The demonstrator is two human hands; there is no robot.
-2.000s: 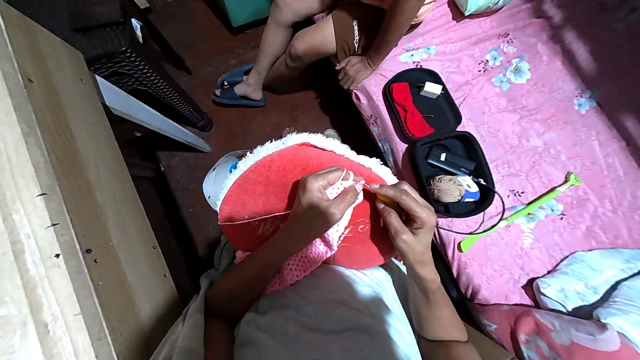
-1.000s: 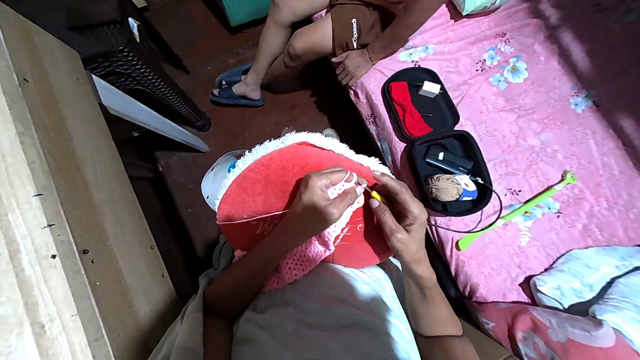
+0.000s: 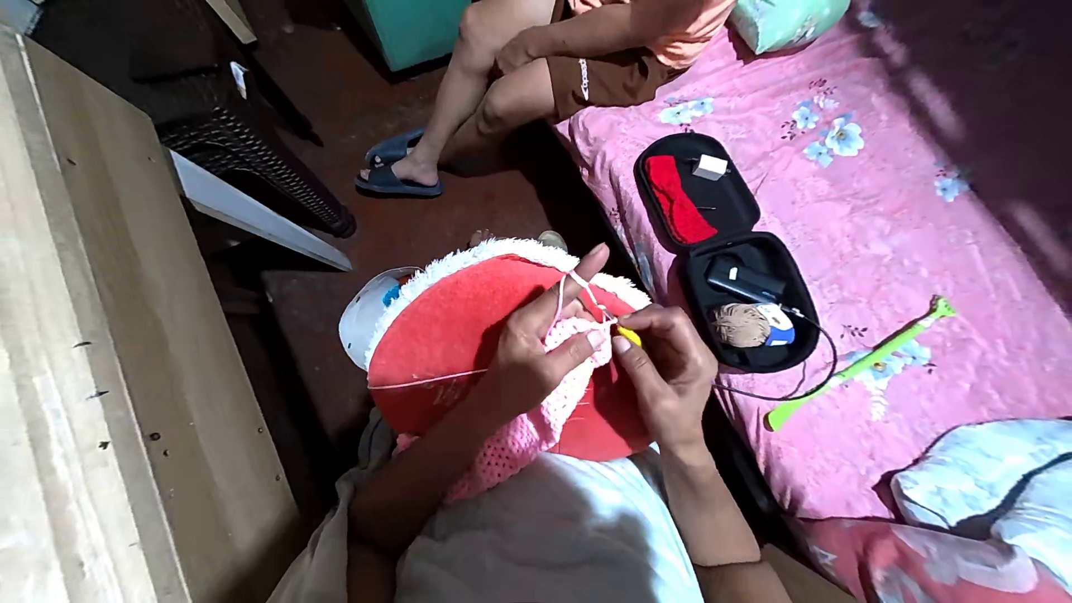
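My left hand (image 3: 540,352) pinches the edge of a pink and white crocheted piece (image 3: 515,444), its index finger raised with light yarn (image 3: 584,289) looped over it. In my right hand (image 3: 670,360) is a crochet hook with a yellow handle (image 3: 628,336); its tip meets the yarn at the work's upper edge, where fingers partly hide it. Under both hands lies a round red cushion (image 3: 452,327) with a white fluffy rim, resting on my lap. A strand of yarn runs left from my left hand across the cushion.
An open black case (image 3: 758,243) holding a red knitted piece (image 3: 677,197) and a power bank with cable lies on the pink bed (image 3: 888,209), near a green plastic stick (image 3: 863,363). Another person (image 3: 519,92) sits at the bed's far edge. A wooden panel (image 3: 126,335) stands left.
My left index finger has risen, lifting the yarn loop above the work. The other person's hand has moved from the bed's edge to their legs.
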